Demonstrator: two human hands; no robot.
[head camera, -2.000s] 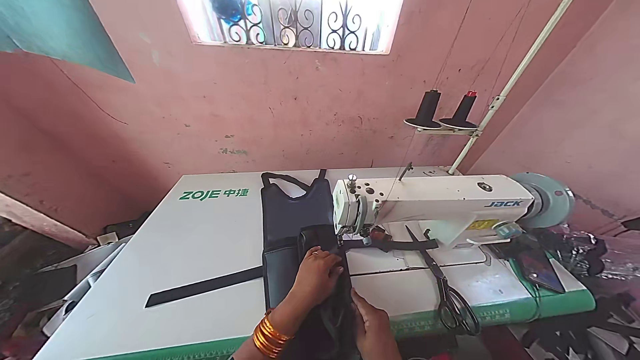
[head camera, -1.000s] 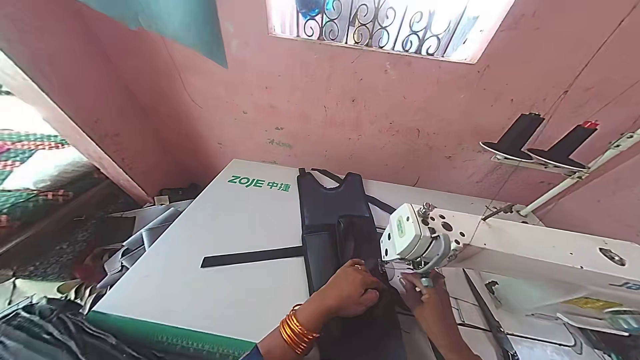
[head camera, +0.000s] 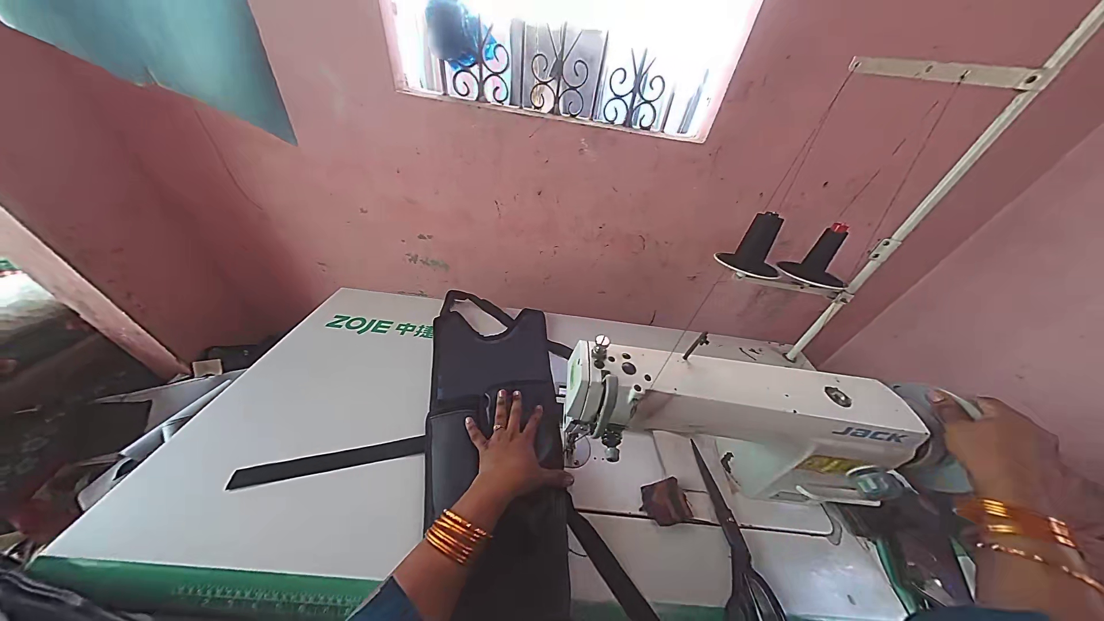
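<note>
A dark padded fabric piece with straps (head camera: 489, 358) lies on the white sewing table (head camera: 345, 388), its right edge at the needle area of a white Jack sewing machine (head camera: 733, 388). Spread flat on the fabric is my left hand (head camera: 509, 457), fingers apart, the thumb near the presser foot. My right hand (head camera: 1000, 440) is on the handwheel (head camera: 936, 431) at the machine's right end, its fingers over the rim. One black strap (head camera: 328, 463) reaches left across the table, another (head camera: 608, 561) runs toward the front edge.
Black-handled scissors (head camera: 733, 539) lie below the machine arm beside a small brown scrap (head camera: 667, 501). Two black thread cones (head camera: 757, 246) (head camera: 819, 257) stand on a thread stand (head camera: 940, 194) behind. A pink wall (head camera: 517, 216) with a grilled window rises at the back.
My right hand has moved from beside the needle to the handwheel. My left hand now lies spread on the fabric, where its fingers were bent before. The view has shifted.
</note>
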